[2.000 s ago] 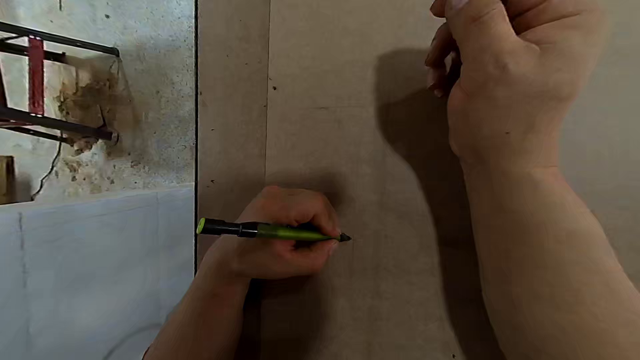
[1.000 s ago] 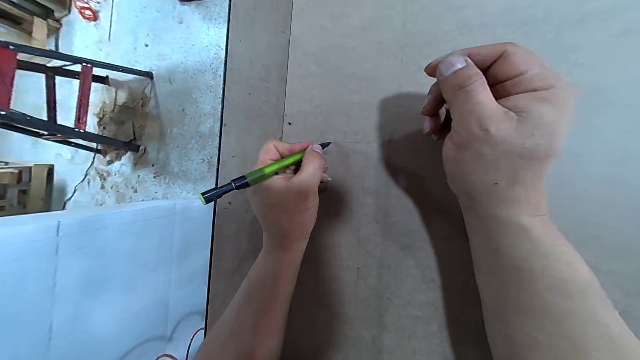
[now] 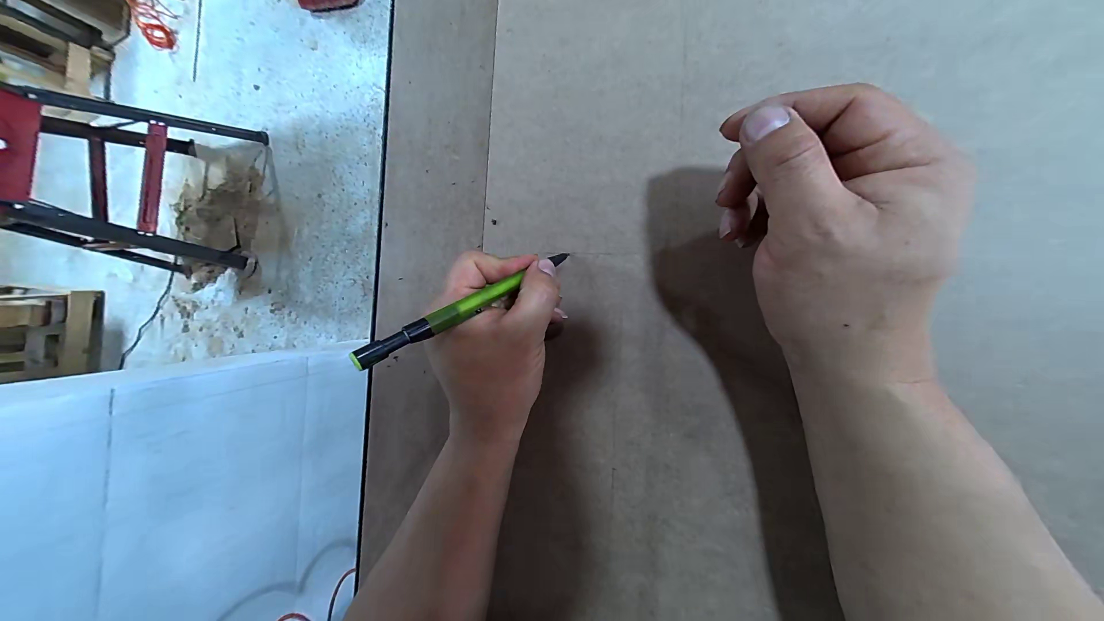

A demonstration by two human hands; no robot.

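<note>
A wide brown sheet, perhaps fibreboard or cardboard (image 3: 673, 535), lies beneath both hands and bears thin straight lines. My left hand (image 3: 500, 328) rests on it near its left edge, holding a green and black marking pencil (image 3: 470, 306) between thumb and fingers. The dark tip is at a faint line crossing the sheet. To the right and nearer the camera, my right hand (image 3: 862, 198) hovers over the sheet with fingers curled and thumb against the index finger; nothing shows in it. Its shadow falls on the sheet to its left.
Left of the sheet is a speckled concrete floor (image 3: 319, 172) with a black and red metal stand (image 3: 151, 177). Wooden pallets (image 3: 82, 332) and an orange cord (image 3: 153, 24) lie farther left. A white sheet-like surface (image 3: 207, 448) with faint lines adjoins at lower left.
My left hand has moved up the sheet with the pencil, whose tip now points more upward. My right hand stays raised and curled. The view has shifted somewhat to the left.
</note>
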